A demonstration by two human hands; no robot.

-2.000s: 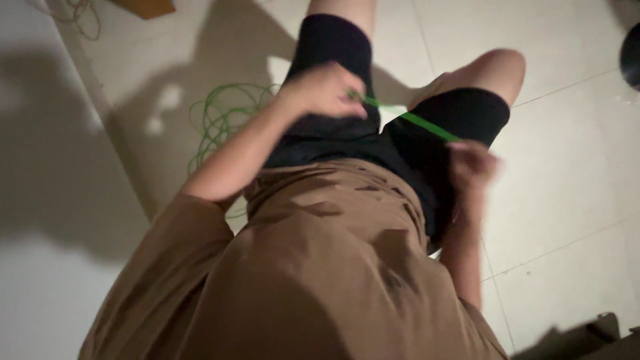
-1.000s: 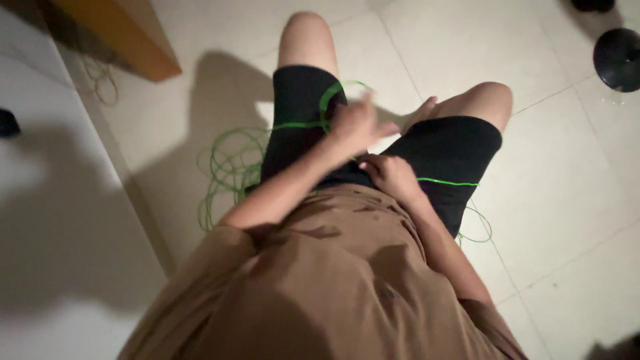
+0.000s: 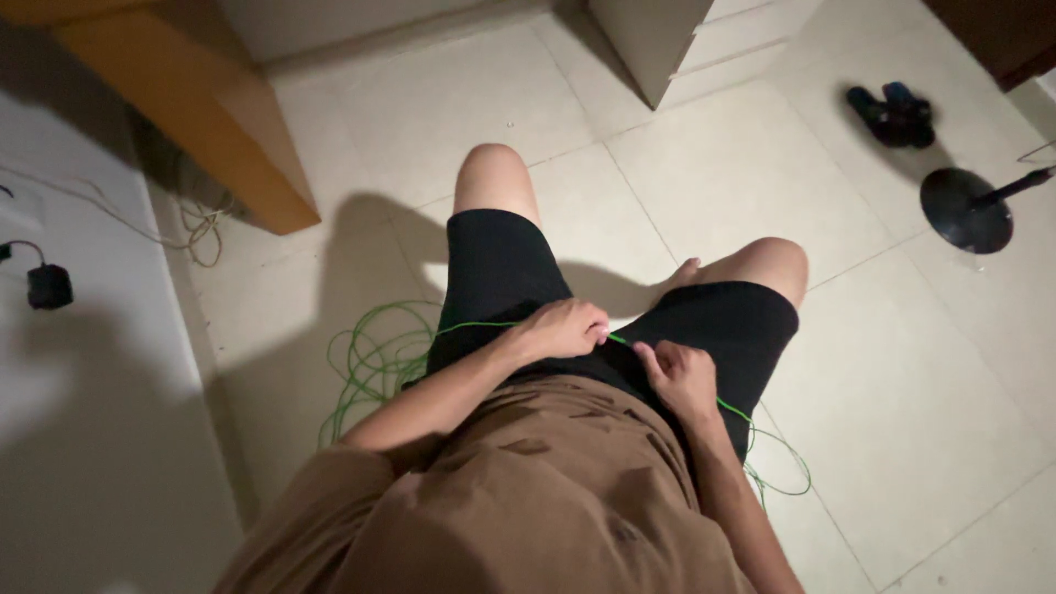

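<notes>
A thin green cord (image 3: 480, 324) runs across my lap, over black shorts. My left hand (image 3: 566, 328) is closed on it near the middle, the cord leaving both sides of the fist. Just to the right, my right hand (image 3: 681, 375) grips the same cord, thumb toward the left hand, with a short stretch of cord between the two. Loose loops of the green cord (image 3: 363, 363) lie on the floor beside my left thigh. A smaller loop (image 3: 807, 478) lies beside my right thigh. Part of the cord is hidden inside the hands.
An orange-brown wooden furniture panel (image 3: 247, 157) stands at upper left, with pale cables (image 3: 202, 231) by the wall. A black adapter (image 3: 49, 286) is at far left. A white drawer cabinet (image 3: 685, 49) stands ahead. Dark slippers (image 3: 893, 115) and a round black stand base (image 3: 967, 211) are at right.
The loop of cord above my left hand one second ago no longer shows. Both hands now rest low on the lap, near each other; two seconds ago they were wide apart with the cord stretched between them.
</notes>
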